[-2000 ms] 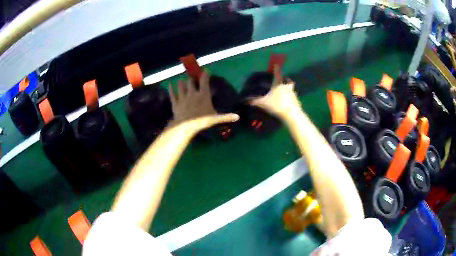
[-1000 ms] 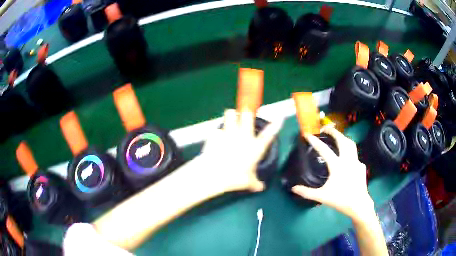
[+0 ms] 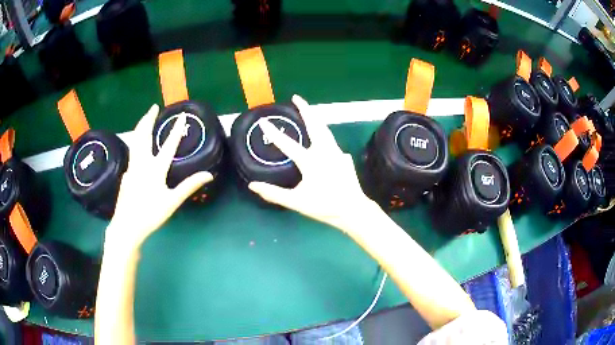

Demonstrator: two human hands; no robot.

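Note:
Two black speakers with orange straps stand upright before me, a left one (image 3: 192,135) and a right one (image 3: 273,172). My left hand (image 3: 150,176) spans the left speaker's edges with thumb and a finger, its index fingertip on the logo panel. My right hand (image 3: 322,172) spans the right speaker the same way, its index fingertip on that panel. Both panels show thin pale rings. Fingers partly cover the logos. A speaker with a pale ring (image 3: 94,165) stands left of my left hand.
Two speakers (image 3: 408,151) (image 3: 480,189) stand right of my right arm, with more clustered beyond. Others stand at the left and along the back of the green bench (image 3: 256,269). A thin white cable (image 3: 374,300) runs off the front edge. A pale handle (image 3: 510,249) and blue crate (image 3: 549,286) are at the right.
The view has shifted. My hands have left the two speakers now at the right and moved left onto another pair. The rings that glowed in colours now look pale.

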